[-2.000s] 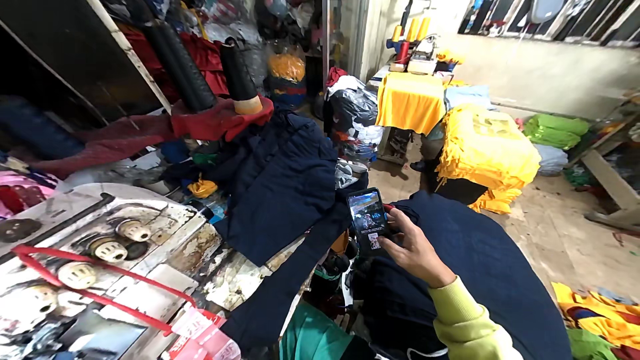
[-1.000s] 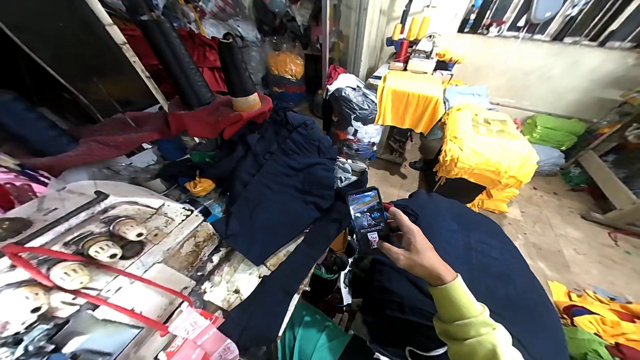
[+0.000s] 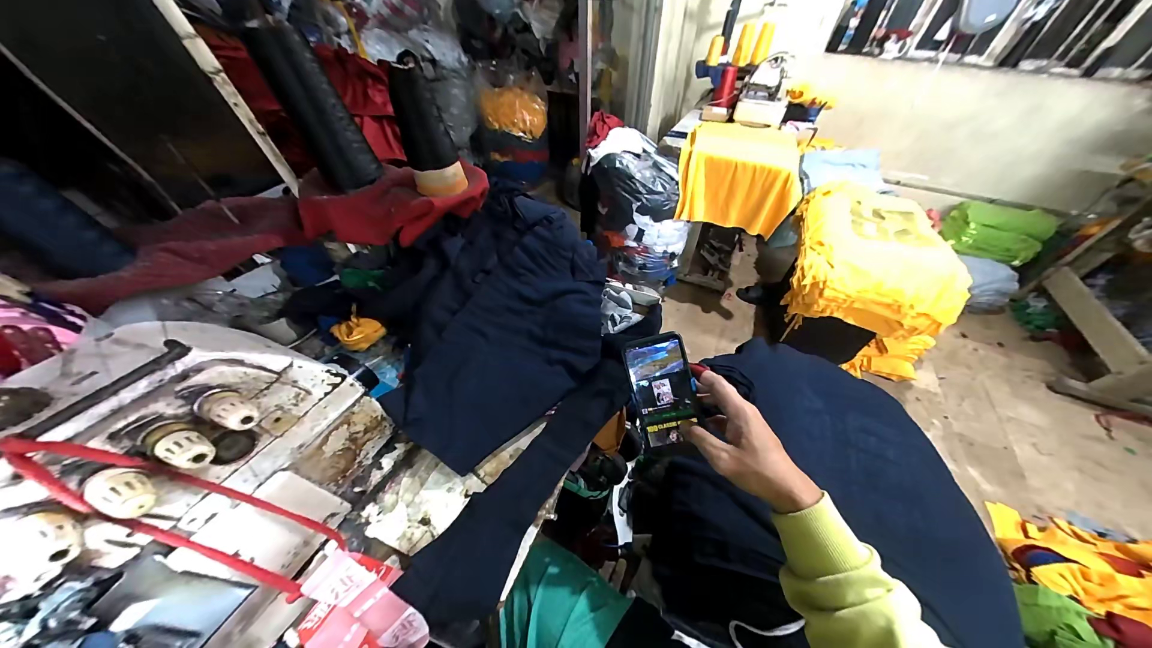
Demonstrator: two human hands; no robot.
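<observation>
My right hand, in a yellow-green sleeve, holds a dark smartphone upright with its lit screen toward me; the thumb lies at the lower right of the screen. Behind and left of the phone, navy fabric is spread over a cluttered worktable. More navy fabric forms a large heap to the right of and below my hand. Green cloth lies at the bottom middle. My left hand is out of view.
On the left stands a worn machine with round knobs and a red cord. Black thread cones rest on red cloth. A stack of yellow fabric stands at right, near a sewing machine. Yellow garments lie on the floor.
The picture on the phone's screen has changed. My right hand has stayed in about the same place around the phone.
</observation>
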